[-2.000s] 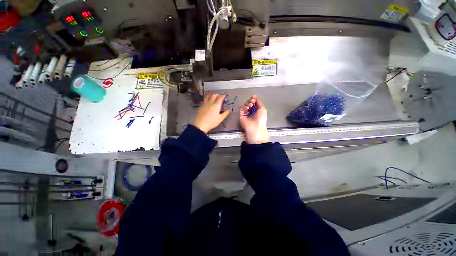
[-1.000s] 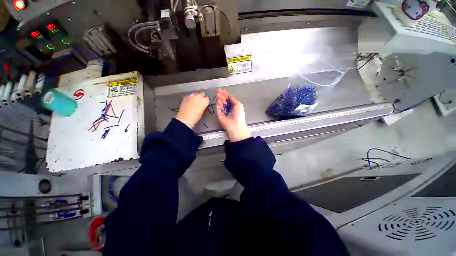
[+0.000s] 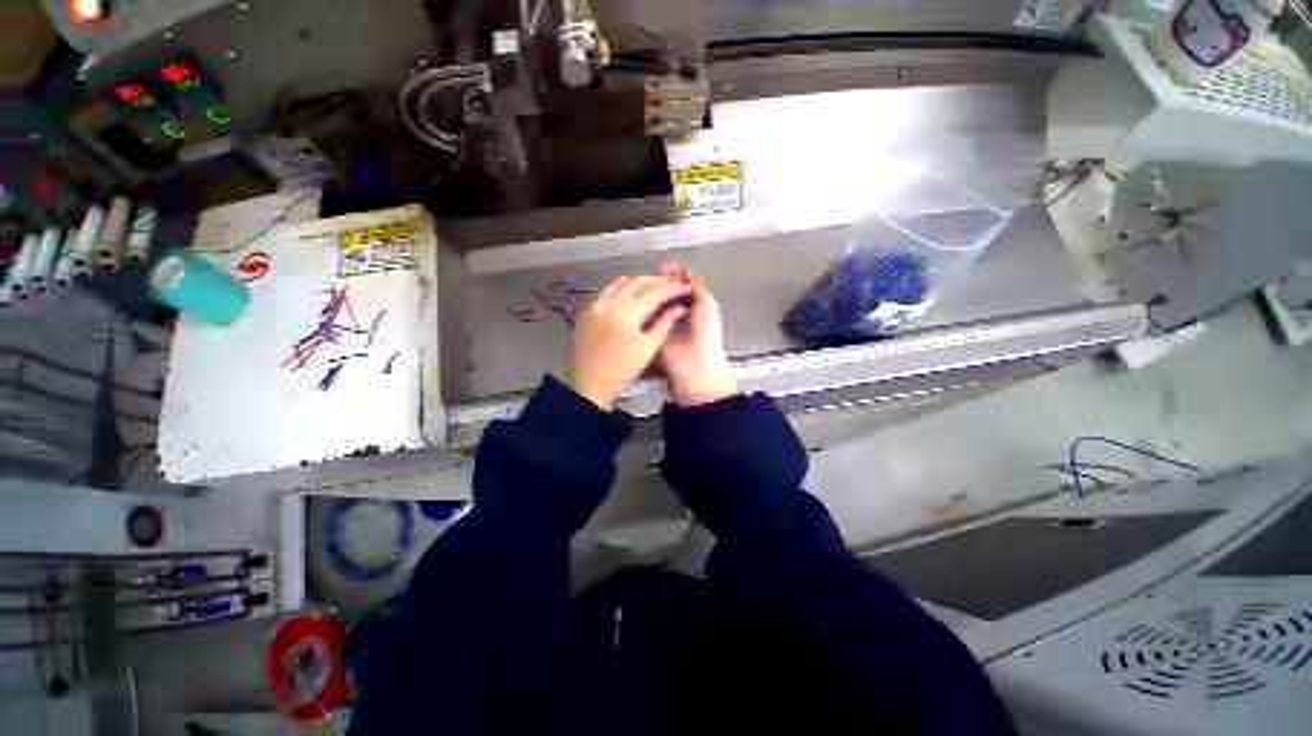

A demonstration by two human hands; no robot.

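Note:
My left hand (image 3: 619, 338) and my right hand (image 3: 697, 338) are together over the grey metal tray (image 3: 504, 355). The fingers of my left hand reach into the cupped right hand, which holds short blue wire pieces (image 3: 684, 304), mostly hidden by the fingers. Whether my left fingers grip any piece is hidden. Several loose blue and red wire pieces (image 3: 553, 302) lie on the tray left of my hands. A clear plastic bag (image 3: 863, 292) with many blue pieces lies at the right part of the tray.
A white cover (image 3: 216, 410) at the left bears red and blue wires (image 3: 334, 328) and a teal cylinder (image 3: 200, 289). A pale ruler strip (image 3: 950, 345) runs along the tray's front edge. The machine head (image 3: 504, 108) stands above the tray. Wire coils (image 3: 307, 661) are low at the left.
My left hand has moved right from the tray to my right hand, and the two now meet. Loose pieces left of them are uncovered. The camera view has also shifted.

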